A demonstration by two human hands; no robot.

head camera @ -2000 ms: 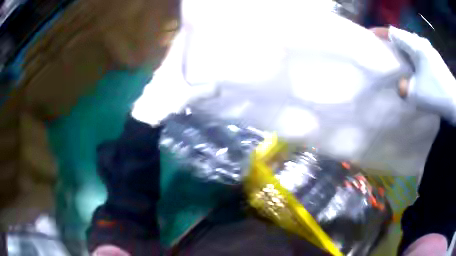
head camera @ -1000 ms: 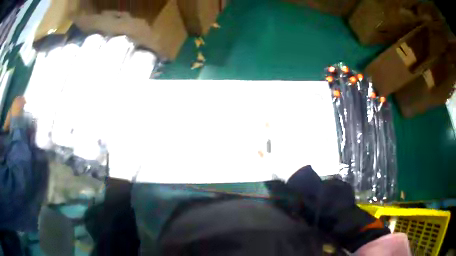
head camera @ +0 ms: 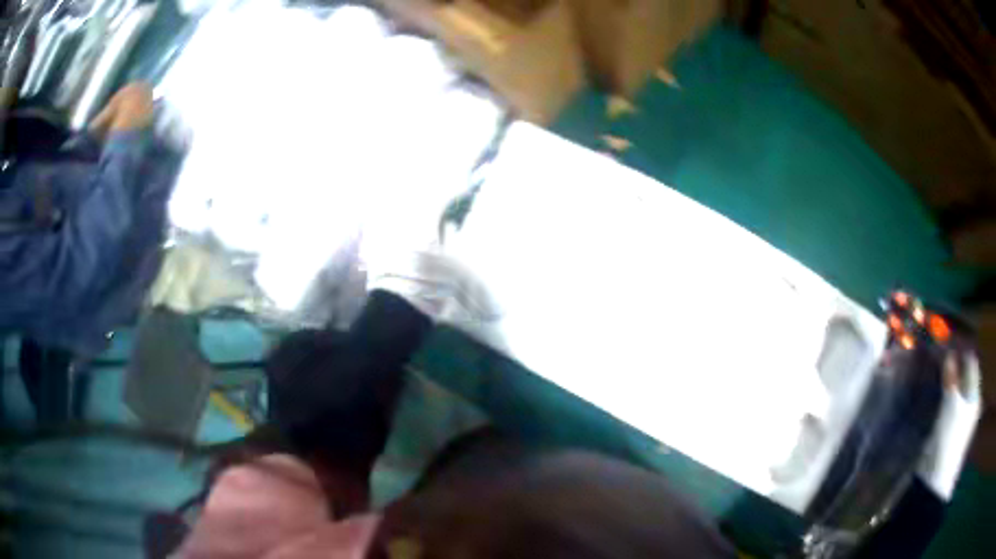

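A long white panel (head camera: 655,317) lies slanted on the green table, glaring, with grey patches at its right end. Bagged white units (head camera: 317,131) in shiny film lie side by side at its left. My left hand (head camera: 317,273), in a white glove, reaches to their near ends; it merges with the glare, so its grip is unclear. My right hand (head camera: 961,409), in a white glove at the right, is around a bundle of dark bagged accessories (head camera: 879,437) with orange ends, over the panel's right end. Its fingers are partly hidden and blurred.
Another person's hand (head camera: 129,109) and blue sleeve are at the left, by the white units. Open brown cartons (head camera: 623,38) stand along the far side and upper right. Tan cardboard scraps (head camera: 619,106) lie on the green table (head camera: 765,164). A stool-like grey shape (head camera: 166,366) is at lower left.
The view has turned, so the panel now slants down to the right. My left arm reaches to the white units. My right hand has come to the orange-ended bundle, which lay flat beside the panel.
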